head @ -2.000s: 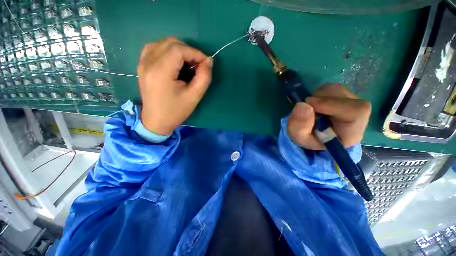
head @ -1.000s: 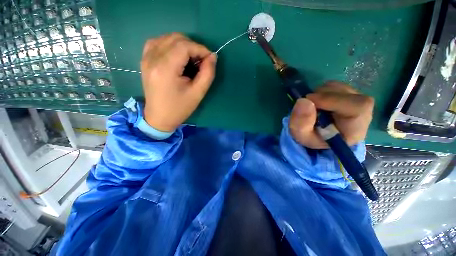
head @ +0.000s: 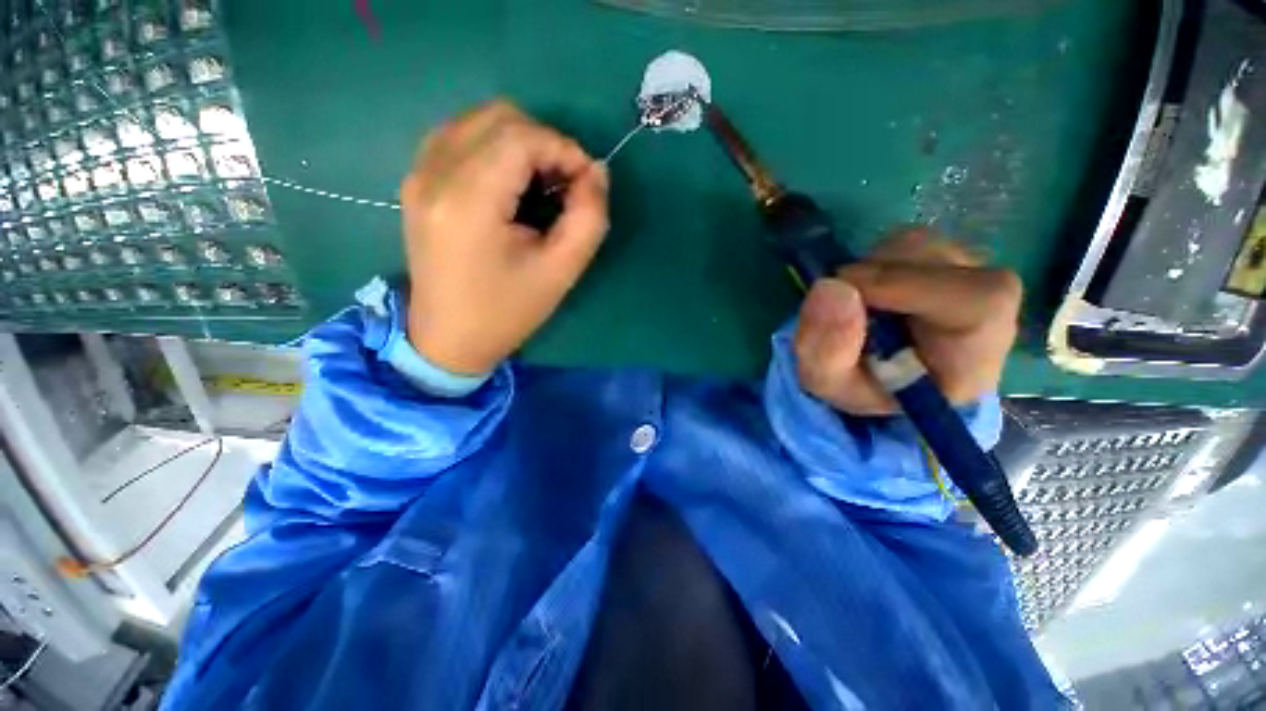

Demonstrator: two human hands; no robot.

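A white round pad (head: 678,75) lies on the green mat (head: 667,264). A tiny dark and silvery component (head: 667,107) is on the pad's lower left part. My left hand (head: 503,229) pinches thin solder wire (head: 623,143); its front end reaches the component, and the rest trails left to the blister tray. My right hand (head: 923,322) holds the dark blue soldering iron (head: 819,247) like a pen. The iron's dark tip is at the right edge of the pad, a little right of the component.
A clear blister tray (head: 125,167) with silvery parts is at the upper left. A metal-framed stand (head: 1111,278) with a dark inside is at the right. A clear curved rim (head: 833,17) crosses the top. A silvery pocketed tray (head: 1097,472) is below the bench edge at the right.
The pad and component appear further left in the picture. The iron's tip has moved from the component to its right. A small red thing now shows at the top left.
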